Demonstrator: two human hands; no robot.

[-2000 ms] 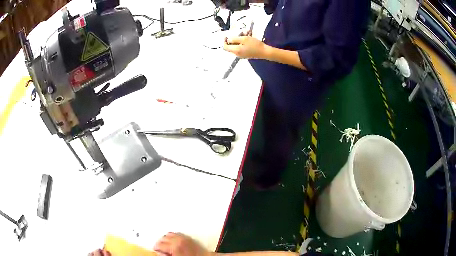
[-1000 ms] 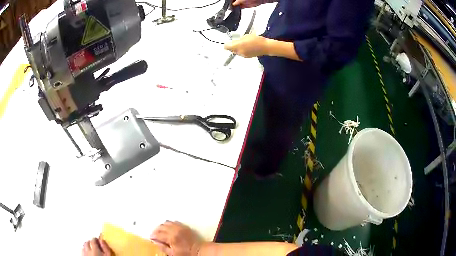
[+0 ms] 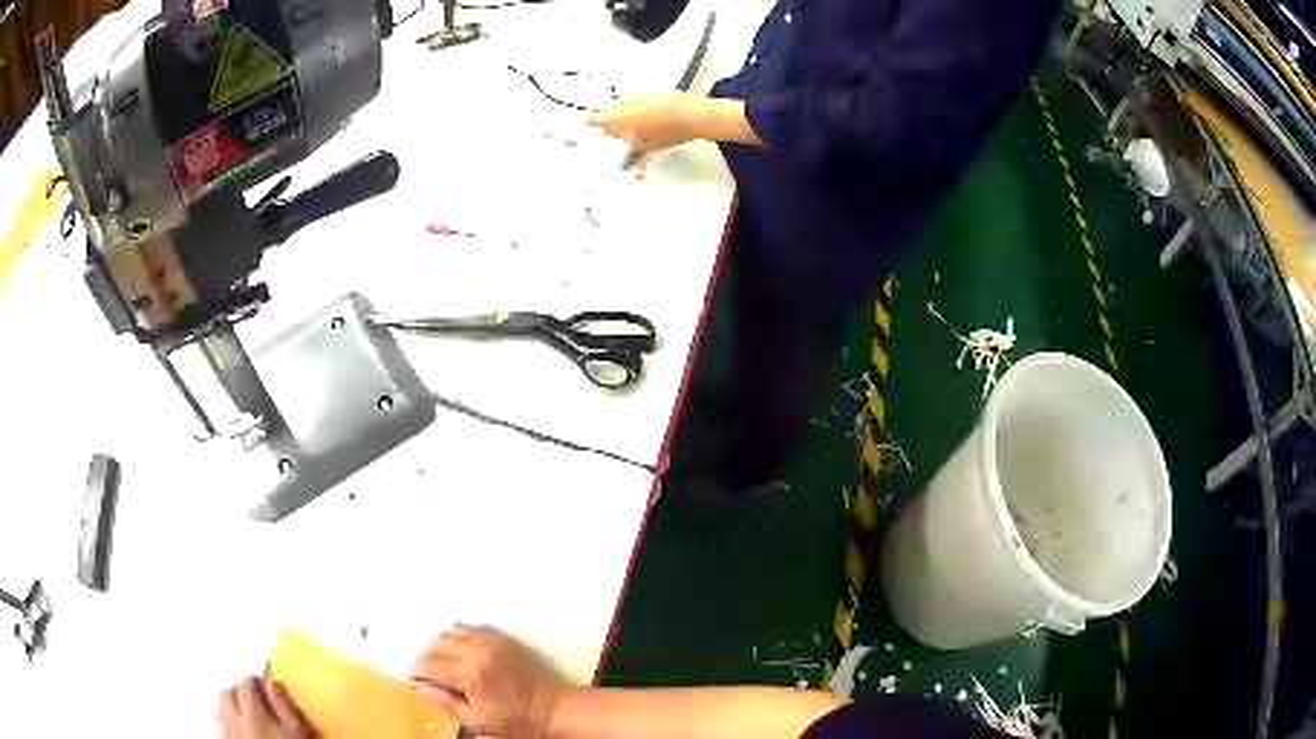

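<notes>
The tan-orange card template (image 3: 339, 690) lies at the bottom edge of the view, partly cut off. My right hand (image 3: 484, 681) rests on its right side, fingers over the card's edge. My left hand (image 3: 260, 712) is at its left edge, only the fingers in view, touching the card. What lies under the card is hard to tell. The straight-knife cutting machine (image 3: 217, 130) stands upright on its grey base plate (image 3: 347, 390) beyond my hands, untouched.
Shears (image 3: 577, 335) lie right of the base plate. A black pattern weight (image 3: 98, 523) and a small metal clamp (image 3: 29, 618) are at left. Another person's hand (image 3: 642, 121) is over the table's far right. A white waste bin (image 3: 1032, 505) stands on the green floor.
The view has shifted slightly, so the table things sit a little higher and further left. The other person's hand has moved lower over the table. My hands stay at the card.
</notes>
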